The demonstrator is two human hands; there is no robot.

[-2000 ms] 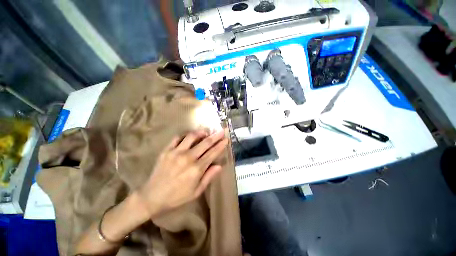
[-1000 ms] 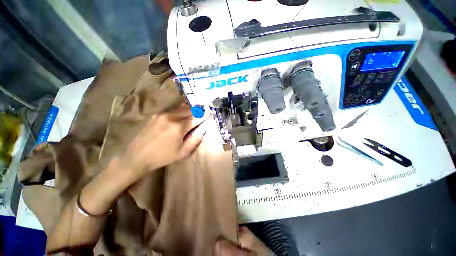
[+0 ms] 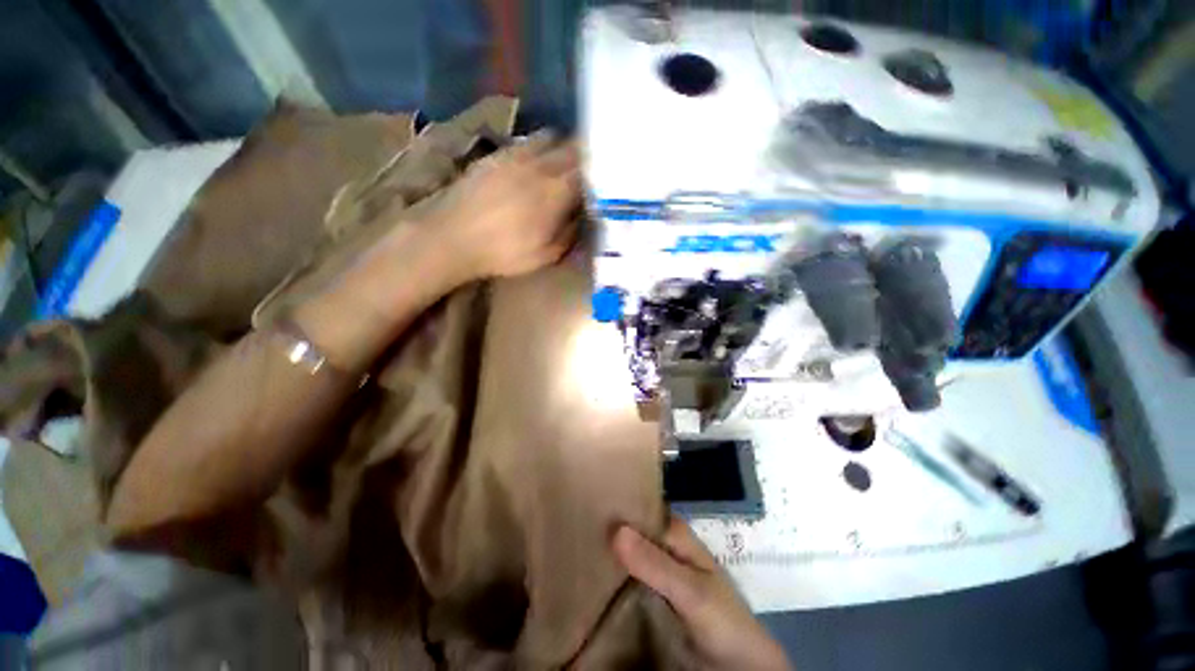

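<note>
A brown garment panel lies on the white table, its right edge beside the lit needle area of the overlock machine. My left hand is at the far end of the cloth, against the left side of the machine head; its fingertips are hidden, so its grip is unclear. My right hand is at the near edge of the cloth, thumb on top and fingers hidden under it, holding the edge. The picture is somewhat blurred.
The dark scrap opening is right of the cloth edge. Pale tweezers and black thread snips lie on the table at right. The control panel is lit. A striped curtain hangs behind.
My left hand has moved from beside the needle area to the far end of the cloth. My right hand has come into view at the near edge. The machine appears further right in the view.
</note>
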